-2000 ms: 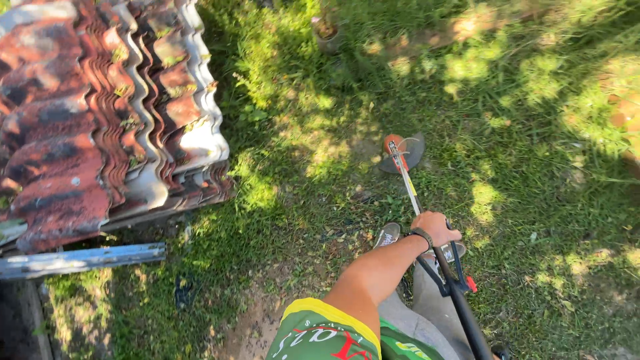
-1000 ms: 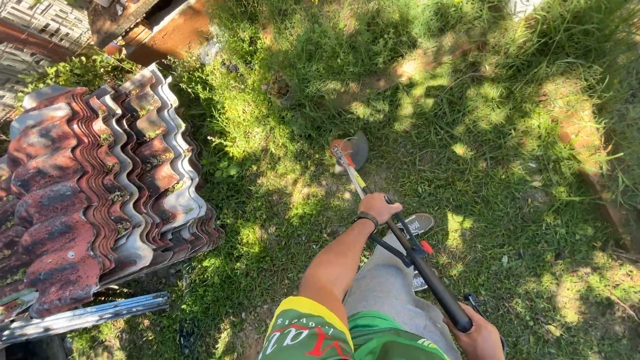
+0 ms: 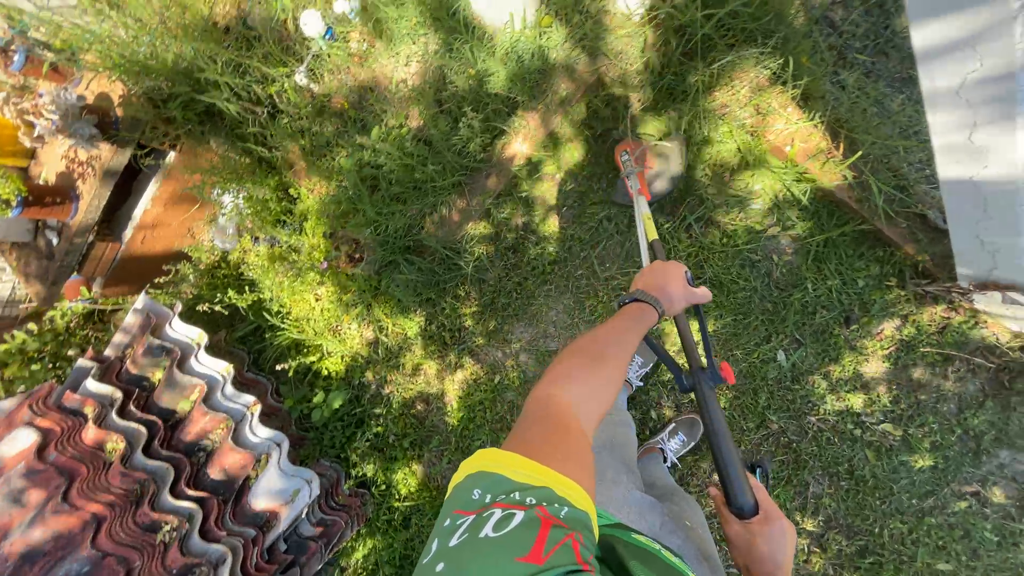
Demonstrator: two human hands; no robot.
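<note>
A string trimmer [image 3: 716, 432] with a black shaft slants up the head view, away from my body. Its orange head [image 3: 632, 160] and round guard [image 3: 666, 166] are over the grass, and the cutting line cannot be made out. My left hand [image 3: 669, 288], with a dark watch above it, is closed on the black loop handle [image 3: 702, 332] at the middle of the shaft. Around the rear end of the shaft, at the lower right, is my right hand [image 3: 760, 528]; part of its grip is hidden. A red knob [image 3: 726, 373] sits at the handle's clamp.
Stacked corrugated roof sheets [image 3: 184, 448] lie at lower left. A pale cracked wall or slab [image 3: 976, 144] stands at upper right, with a low raised edge [image 3: 888, 220] beside it. Pots [image 3: 48, 200] and leafy plants are at upper left. My shoes [image 3: 672, 440] are on short grass.
The view has shifted widely, bringing the pale slab in at right. The trimmer head has moved away from the roof sheets toward taller grass. Both hands still hold the trimmer as one second ago.
</note>
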